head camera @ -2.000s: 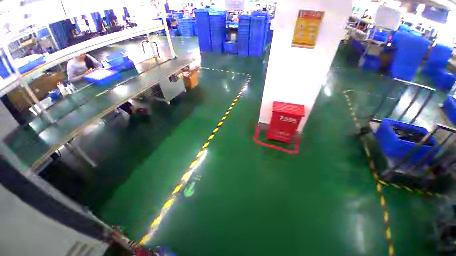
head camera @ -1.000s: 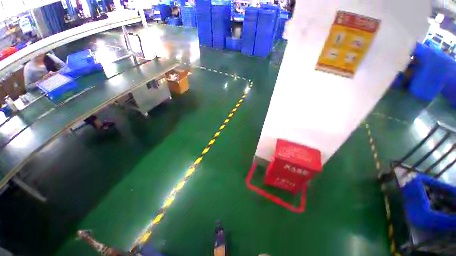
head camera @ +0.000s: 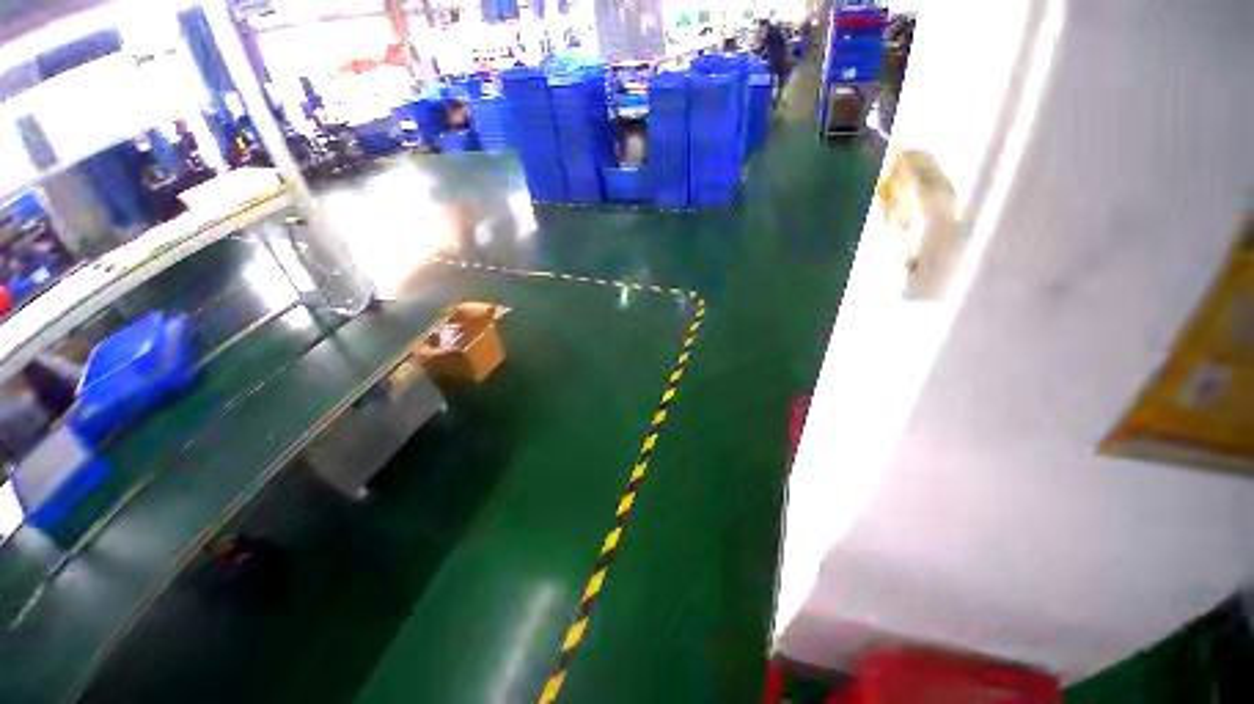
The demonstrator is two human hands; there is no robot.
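Note:
Neither of my hands is in the picture. Nearest in front of me on the right is a white pillar (head camera: 949,454), with a yellow poster (head camera: 1199,385) cut off by the right edge. A red box (head camera: 949,681) stands at the pillar's foot, cut off by the bottom edge. On the left runs a long dark green workbench (head camera: 206,426) with a metal edge. Blue totes (head camera: 135,369) lie on it at the far left. An open cardboard carton (head camera: 468,347) stands by the bench's far end.
Yellow-black tape (head camera: 619,516) runs along the green floor between bench and pillar. Tall blue tote stacks (head camera: 695,135) stand ahead. A blue rack (head camera: 851,69) is farther back. A person's blurred sleeve (head camera: 21,413) shows at the left edge.
The view has moved forward. The pillar, poster and red box are nearer and farther right. The trolley with a filled blue tote, the foot and the taped handle at the bottom have left view.

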